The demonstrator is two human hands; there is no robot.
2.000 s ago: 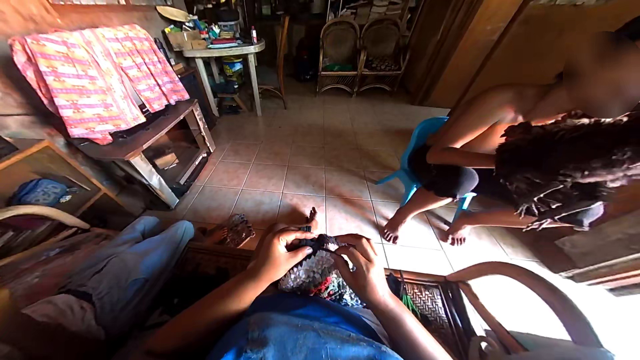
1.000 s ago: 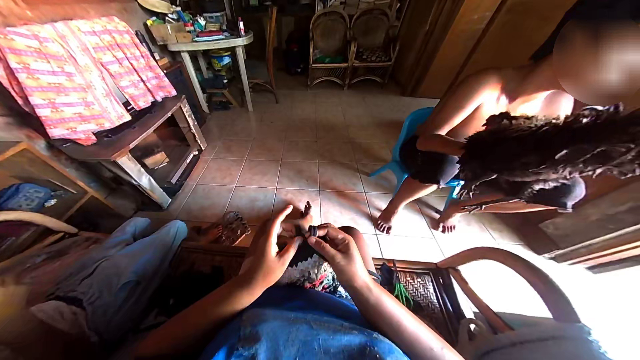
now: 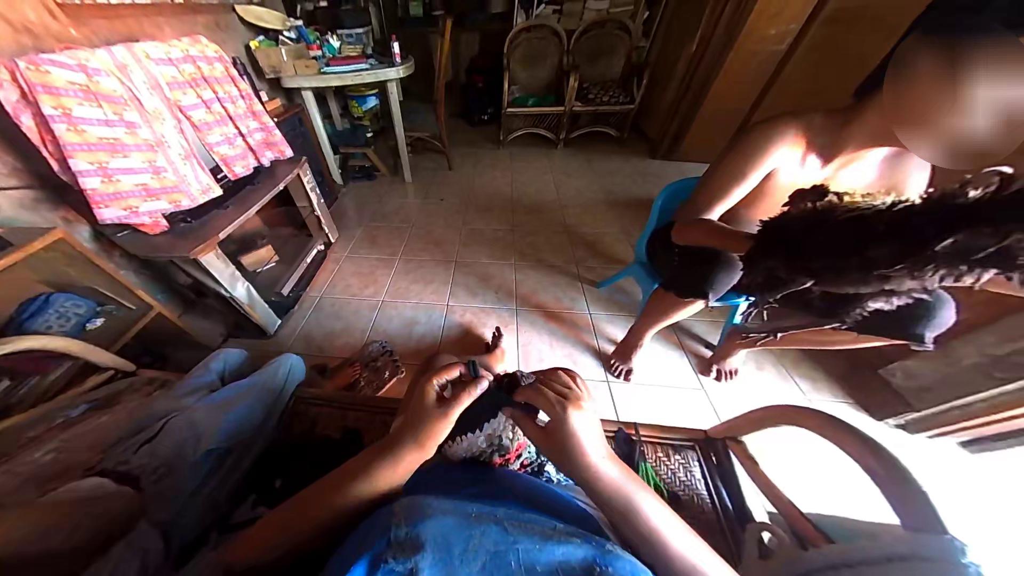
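My left hand is over my lap with a small dark object pinched between thumb and fingers; it looks like a narrow band or strip. Close by on the right, my right hand grips a dark piece of fabric, its fingers bent over the upper edge. The fabric lies between the two hands. Beneath it is a crocheted-looking piece in white, red and dark colours, resting on my lap above my blue garment. The fingers partly hide the dark pieces.
Opposite on the right, a person sits on a blue plastic chair, holding a dark feathered bird. A curved wooden armrest is at my right, jeans at my left. A wooden stand and a table are farther off.
My hands were close together around a small dark item one second ago; now they are farther apart, with dark fabric showing between them.
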